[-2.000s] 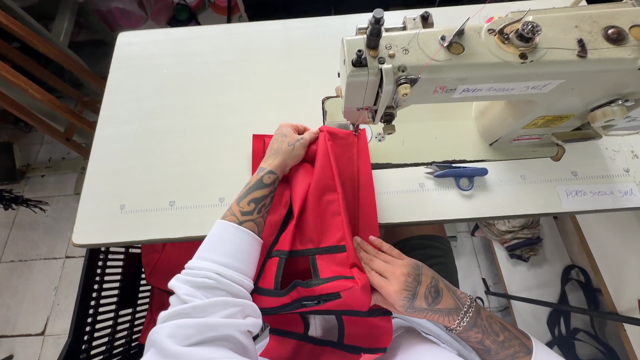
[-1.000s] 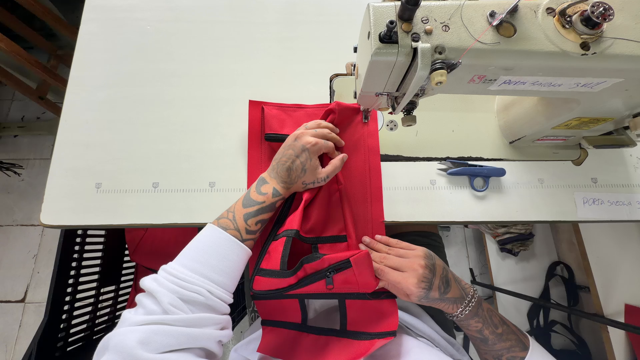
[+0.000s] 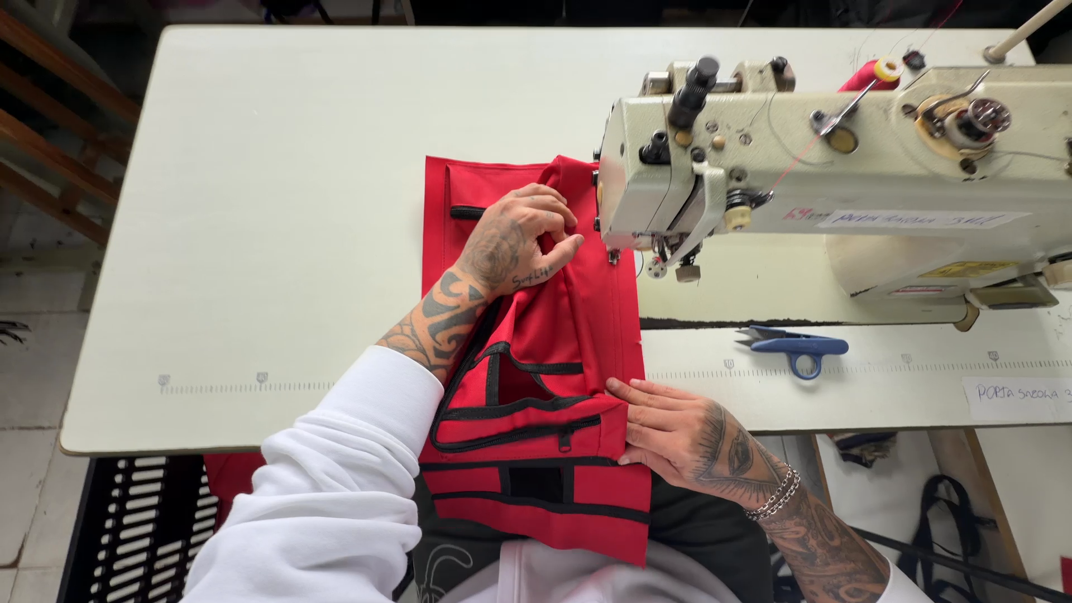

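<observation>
A red fabric panel (image 3: 595, 318) with black binding and zippers lies across the table edge, its lower part hanging over my lap. Its upper right margin passes under the presser foot (image 3: 614, 256) of a cream industrial sewing machine (image 3: 770, 167). My left hand (image 3: 519, 239) rests on the panel's upper part, left of the foot, fingers curled with thumb and fingertips at a raised fold of the fabric. My right hand (image 3: 695, 435) holds the panel's right edge near the table's front, fingers on top; its thumb is hard to make out.
Blue-handled thread snips (image 3: 800, 345) lie on the table right of the panel. A red thread spool (image 3: 871, 74) stands behind the machine arm. A black plastic crate (image 3: 138, 528) is below the table at left, with red fabric beside it. Black straps (image 3: 946, 519) lie at lower right.
My left hand has come away from beside the presser foot, toward me, and the panel's upper part now lies flatter, showing a black zipper. My right hand stays at the right edge.
</observation>
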